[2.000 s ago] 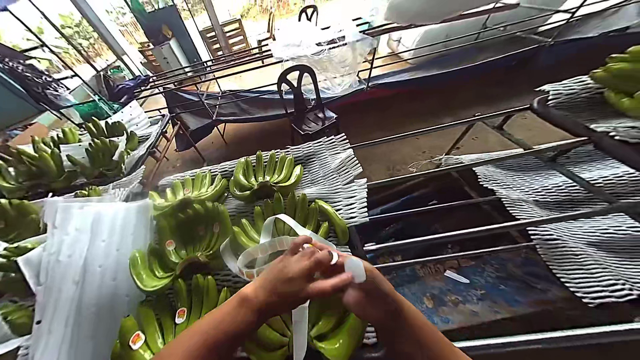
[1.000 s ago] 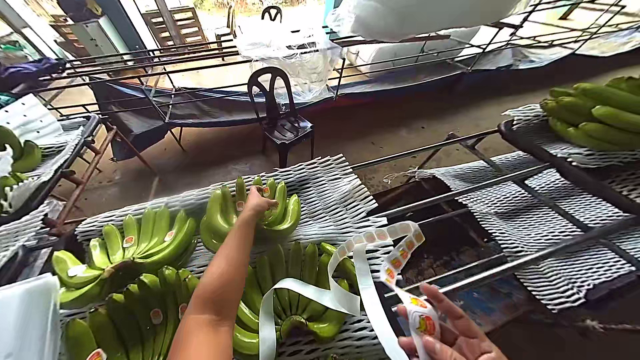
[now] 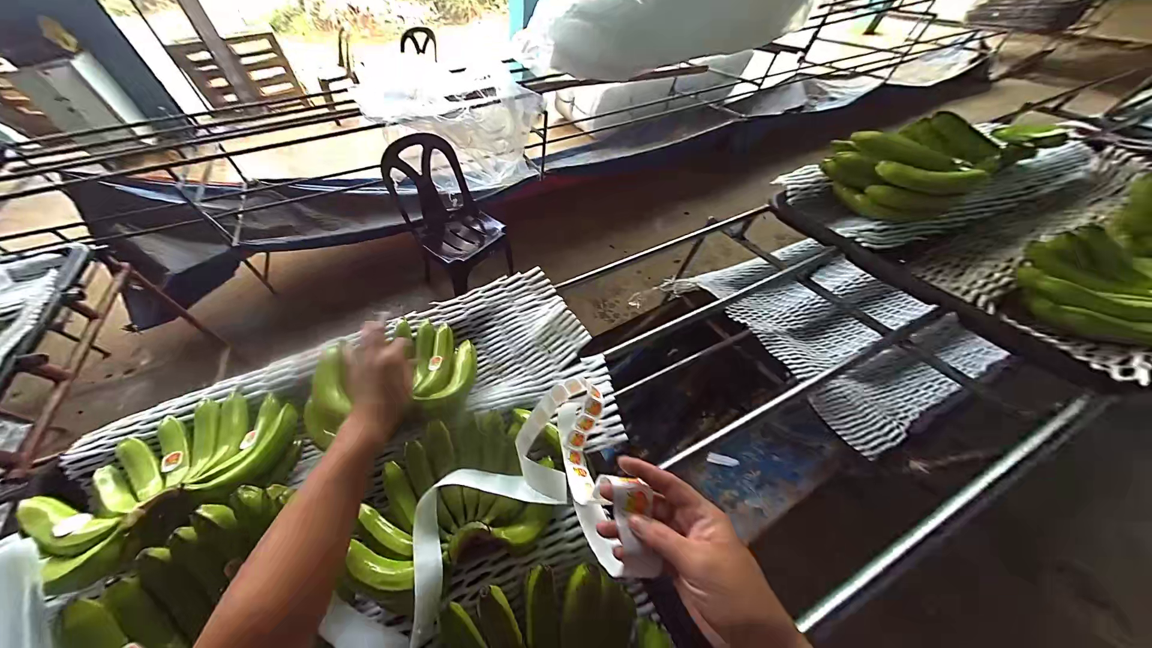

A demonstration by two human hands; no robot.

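Observation:
My right hand (image 3: pixel 670 531) holds a roll of stickers (image 3: pixel 634 526) between thumb and fingers. From it a looping strip of stickers (image 3: pixel 576 441) and a bare white backing strip (image 3: pixel 490 486) trail over the bananas. My left hand (image 3: pixel 380 373), blurred, is over a hand of green bananas (image 3: pixel 445 360) at the far edge of the foam netting; whether a sticker is in its fingers cannot be told. One banana there bears a sticker. Left of it lies another banana hand (image 3: pixel 211 441) with stickers. More green bananas (image 3: pixel 459 495) lie nearer me.
White foam netting (image 3: pixel 522 324) covers the near rack. Bare metal rails (image 3: pixel 720 306) run to its right, toward a padded tray edge (image 3: pixel 864 261) with more bananas (image 3: pixel 909 166). A dark plastic chair (image 3: pixel 450 216) stands beyond. Clear plastic (image 3: pixel 22 585) is at lower left.
Two seconds ago both hands were together at the strip. Since then my left hand has moved out to the far banana hand, where it remains, while the roll stays in my right hand.

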